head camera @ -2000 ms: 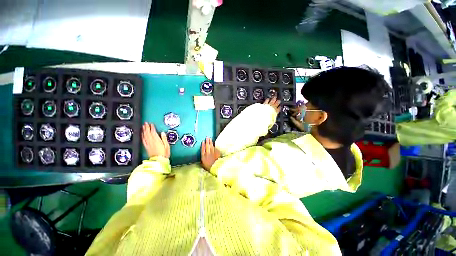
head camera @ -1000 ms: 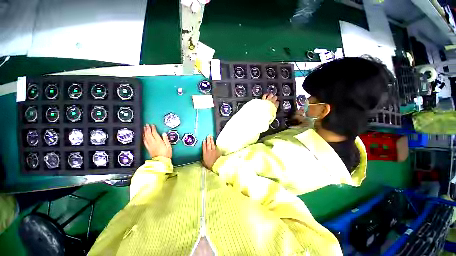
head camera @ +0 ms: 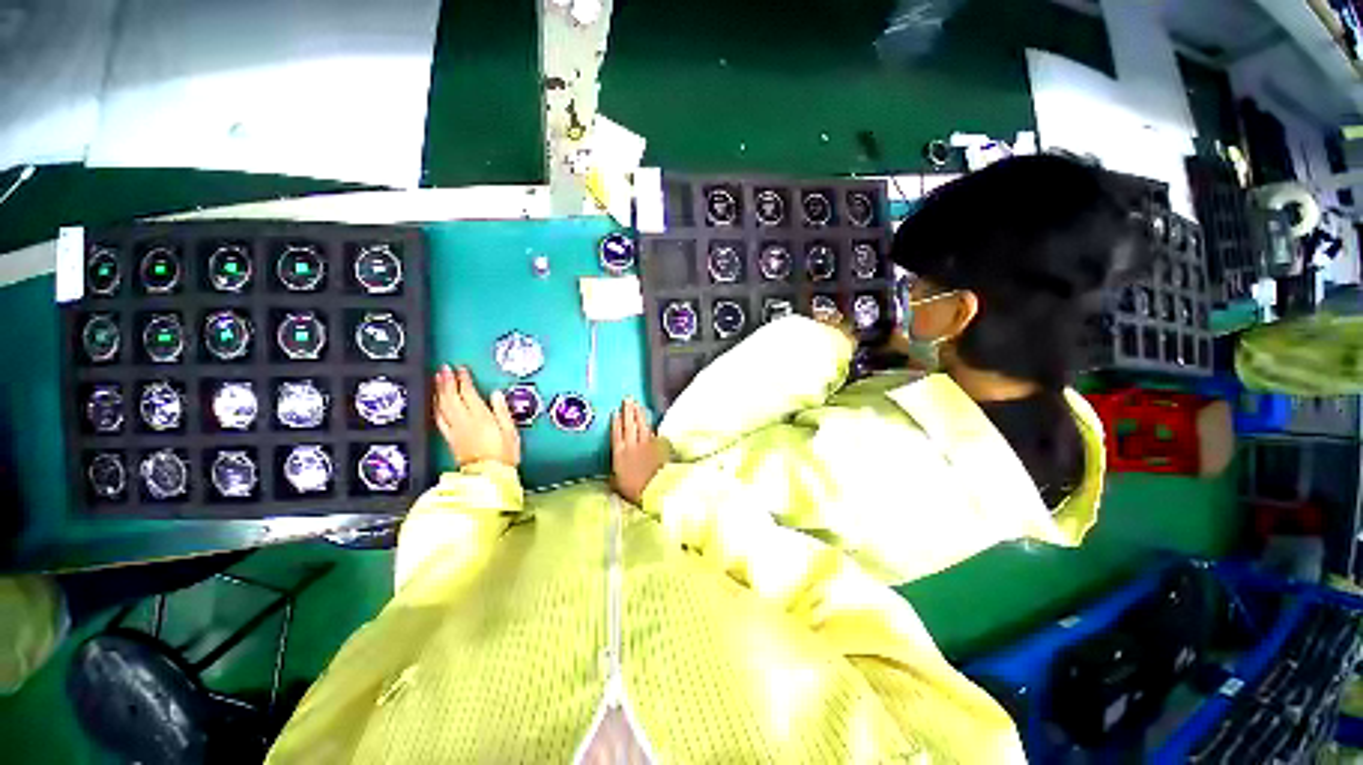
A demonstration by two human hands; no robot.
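My left hand [head camera: 477,420] lies flat on the green mat [head camera: 478,284], between the left foam tray [head camera: 244,368] and the loose watch units. My right hand [head camera: 635,450] rests at the mat's front edge, just left of the right foam tray [head camera: 676,269]. Both hands are empty. Three loose watch units lie between my hands: a silver one [head camera: 519,354] and two dark ones [head camera: 523,404], [head camera: 571,413]. Another watch unit [head camera: 616,251] lies further back. The left tray's back rows show green displays; its front rows look silvery or dark.
A person [head camera: 912,463] in a yellow smock leans over the right tray, partly hiding it, close against my right arm. An upright post [head camera: 570,105] stands behind the mat. A pale note [head camera: 609,298] and thin stick lie beside the tray. A stool [head camera: 135,695] is at lower left.
The other person's hand has moved from the right tray's middle toward its right side, now hidden, showing more watches. My hands stay in place; the view has shifted slightly.
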